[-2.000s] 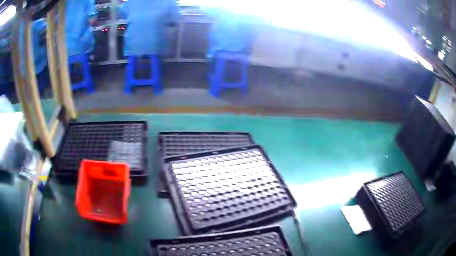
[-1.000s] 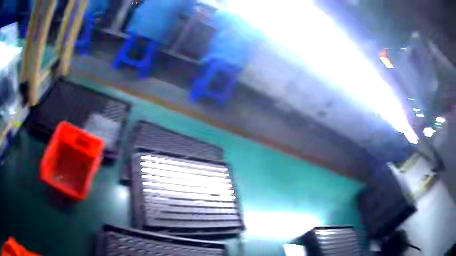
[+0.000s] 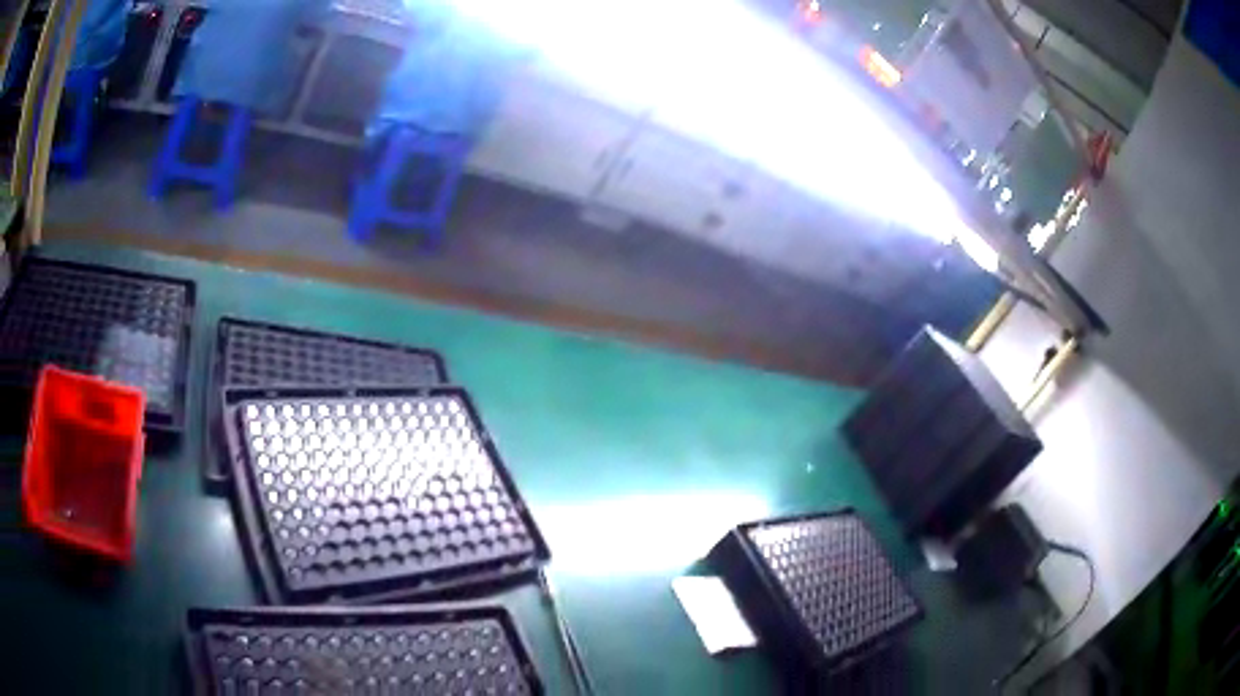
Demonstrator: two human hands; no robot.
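Neither of my hands is in the picture. The nearest black component tray [image 3: 356, 666] lies at the bottom edge, cut off by it, with rows of small round pockets. Beyond it a second black tray [image 3: 381, 483] with shiny round pockets rests on another black tray [image 3: 326, 356] that shows at its back and left. Thin silver tweezers [image 3: 563, 632] lie on the green bench to the right of these trays. Whether each pocket holds a part cannot be told.
An orange-red bin [image 3: 84, 469] stands at left before a far-left black tray [image 3: 116, 320]. At right are a pocketed tray stack [image 3: 832, 582], a white slip [image 3: 714, 613], a large black block [image 3: 938, 435] and a black adapter [image 3: 1004, 547] with cable. Blue stools [image 3: 408, 188] and blue-clothed people stand beyond.
The view has turned right, so the trays and bin sit further left and more of the right side shows. The tilt seen one second ago is smaller. The trays appear unmoved.
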